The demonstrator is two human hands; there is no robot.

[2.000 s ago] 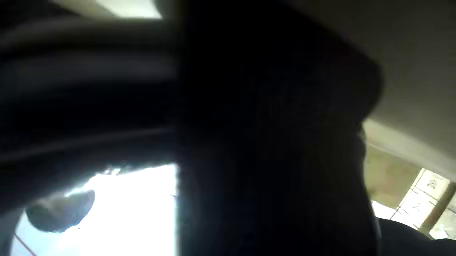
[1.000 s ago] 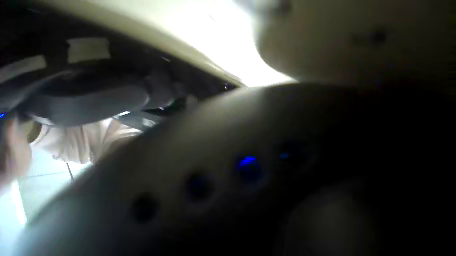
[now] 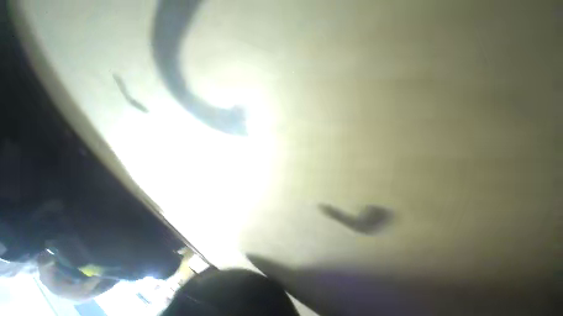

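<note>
A pale, cream-coloured surface [image 3: 432, 123] fills most of the view, with a glaring white patch at its left middle. A dark grey curved shape [image 3: 173, 68] lies against it at the upper left. A small dark hooked mark [image 3: 367, 219] and a thin dark streak [image 3: 129, 95] also show on it. A dark rounded thing [image 3: 231, 296], too blurred to name, stands at the bottom edge. Neither of my hands can be made out.
A large dark mass [image 3: 55, 179], perhaps clothing, fills the left side along the pale surface's edge. A blurred skin-toned shape [image 3: 71, 284], perhaps part of a person, shows at the lower left beside bright white areas.
The large dark form with round holes and blue lights has left the middle of the view. The pale surface now fills it, and its edge runs more steeply at the left.
</note>
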